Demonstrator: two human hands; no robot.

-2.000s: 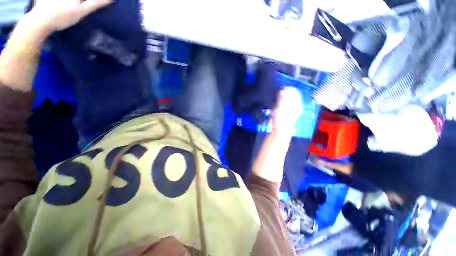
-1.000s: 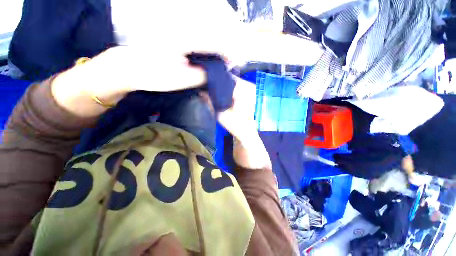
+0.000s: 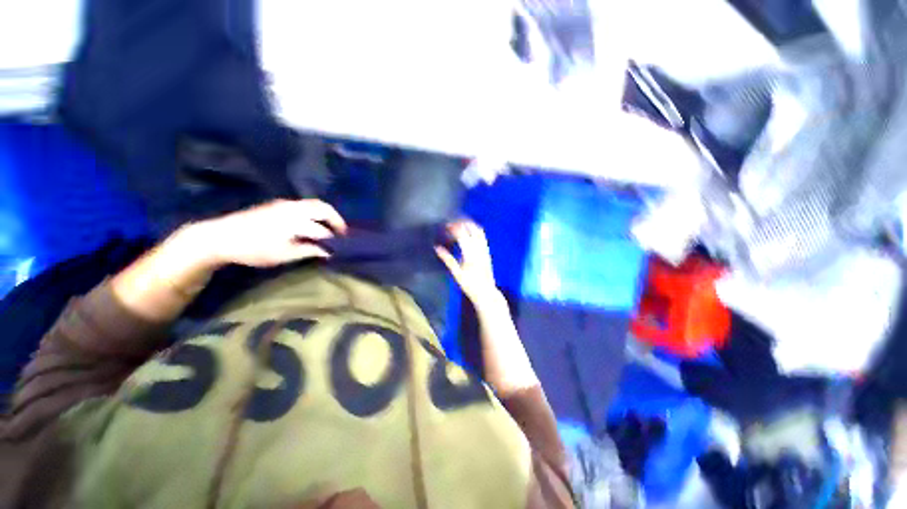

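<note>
A dark navy garment piece (image 3: 383, 249) lies over my lap, stretched between my two hands. My left hand (image 3: 283, 231) grips its left end, fingers curled over the cloth. My right hand (image 3: 467, 260) is at its right end, thumb and fingers around the edge. The view is blurred, so the cloth's shape and any label on it cannot be made out. More navy cloth (image 3: 164, 80) hangs over the table edge at the upper left.
A white table (image 3: 398, 75) spans the top. Silver snips (image 3: 656, 94) lie on a black surface at the upper right, beside checked fabric (image 3: 806, 149). A bright blue crate (image 3: 582, 244) and an orange-red object (image 3: 684, 306) are to the right below the table.
Both hands have moved down from near the table edge to my lap and farther apart, with the navy piece now stretched between them.
</note>
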